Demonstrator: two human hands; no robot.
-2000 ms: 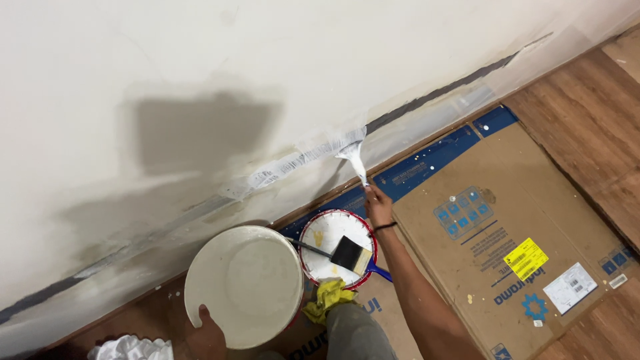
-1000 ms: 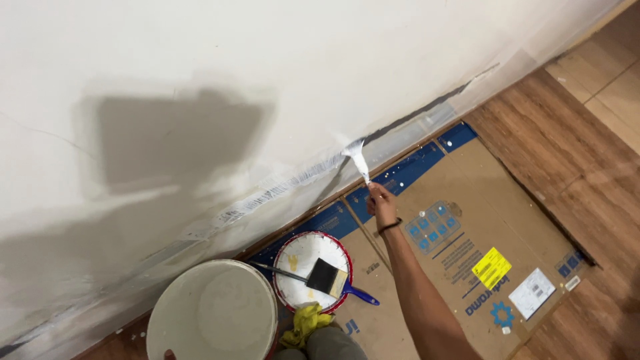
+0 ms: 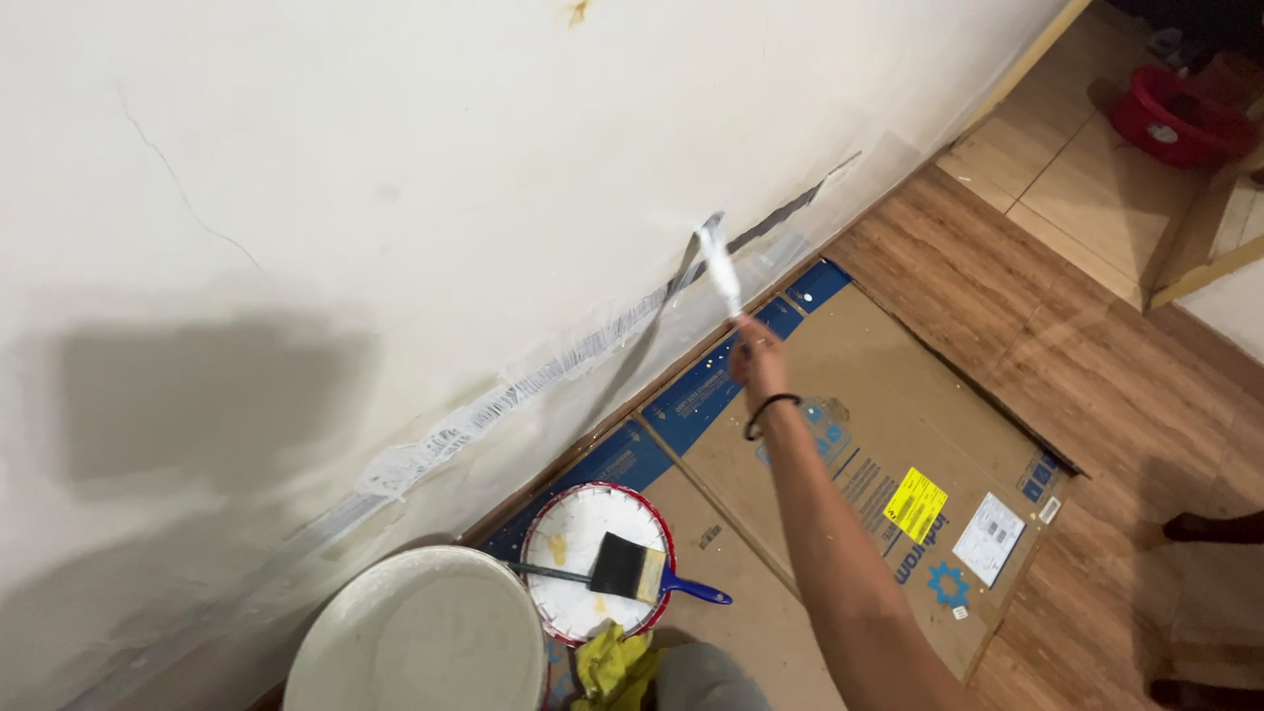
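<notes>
My right hand (image 3: pixel 758 357) holds the handle of a putty knife (image 3: pixel 721 267) coated in white, its blade at the wall (image 3: pixel 444 197) near the dark end of a long groove (image 3: pixel 780 222). White filler (image 3: pixel 513 395) covers the groove's lower left stretch. My left hand is out of view. A large pale bucket (image 3: pixel 420 632) stands at the bottom. Beside it, a white lid with a red rim (image 3: pixel 568 513) carries a paintbrush with a blue handle (image 3: pixel 696 591) and dark bristles. A yellow cloth (image 3: pixel 612 671) lies below, next to my knee.
Flattened cardboard (image 3: pixel 869 365) with blue edging and labels covers the floor along the wall. Wood-look flooring (image 3: pixel 997 286) lies beyond it. A red basin (image 3: pixel 1175 118) stands on pale tiles at the upper right. Dark furniture legs (image 3: pixel 1210 528) show at the right edge.
My right hand and the putty knife have moved up and right along the groove, and white filler now covers more of it. My left hand has left the view. The view has shifted right.
</notes>
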